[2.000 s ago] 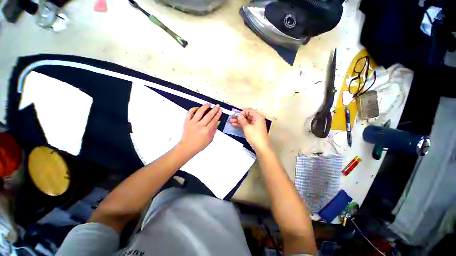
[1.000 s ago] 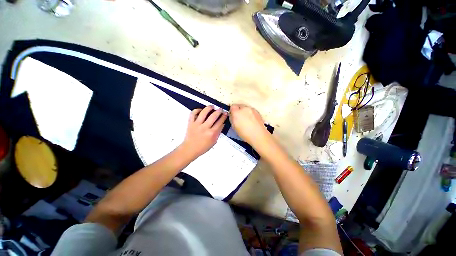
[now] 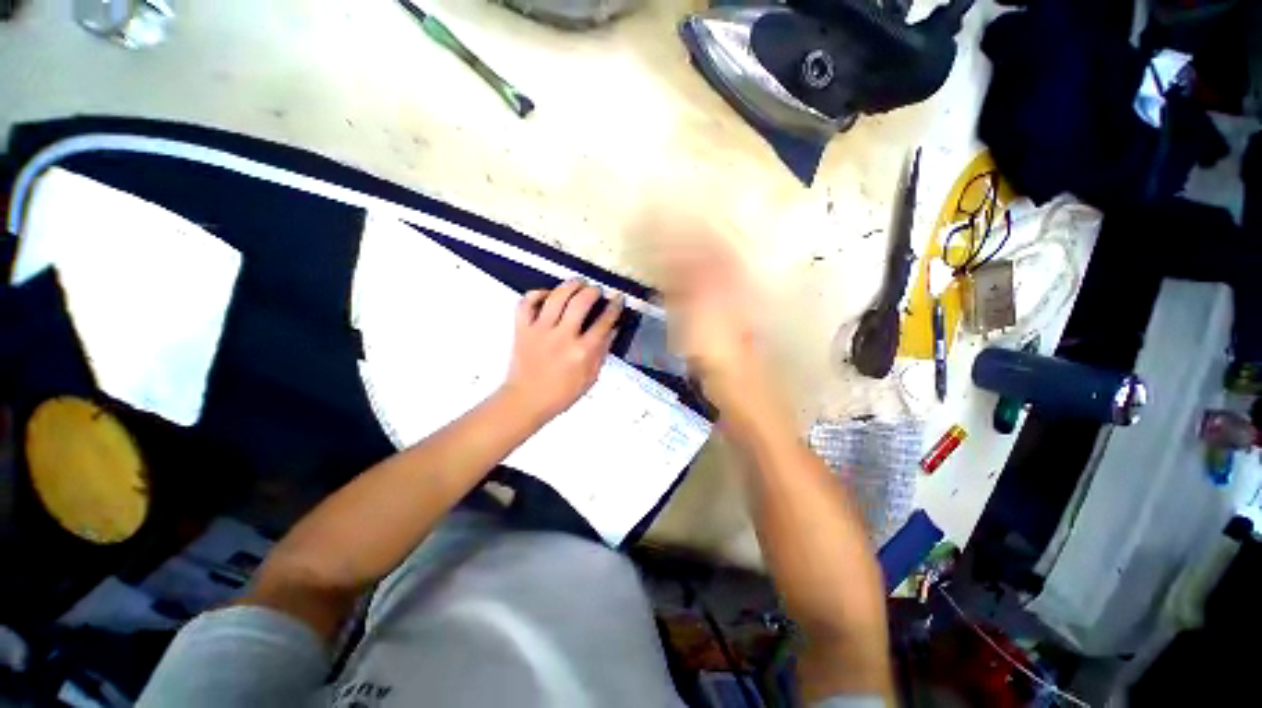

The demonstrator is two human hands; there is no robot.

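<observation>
The dark front panel (image 3: 294,297) lies on the pale table. A narrow white stay tape (image 3: 415,219) follows its curved upper edge. My left hand (image 3: 561,339) presses flat beside the tape, its fingertips near the edge, over the large white interlining piece (image 3: 443,325). My right hand (image 3: 706,297) is a blur just past the narrow end of the tape; its fingers and anything in them cannot be made out. A grey-blue patch (image 3: 653,342) shows between the hands. A second white piece (image 3: 139,291) lies at the panel's left. No needle or thread is visible.
A steam iron (image 3: 817,67) stands at the back on dark cloth. Shears (image 3: 889,284), small scissors (image 3: 977,221) on a yellow item and a dark cylinder (image 3: 1059,386) lie right. A green-handled tool (image 3: 471,62) lies behind the panel. A yellow stool (image 3: 87,470) is left.
My right hand has left the tape beside my left fingertips and moved up and to the right, now blurred. My left hand stays on the panel. The whole view has shifted slightly.
</observation>
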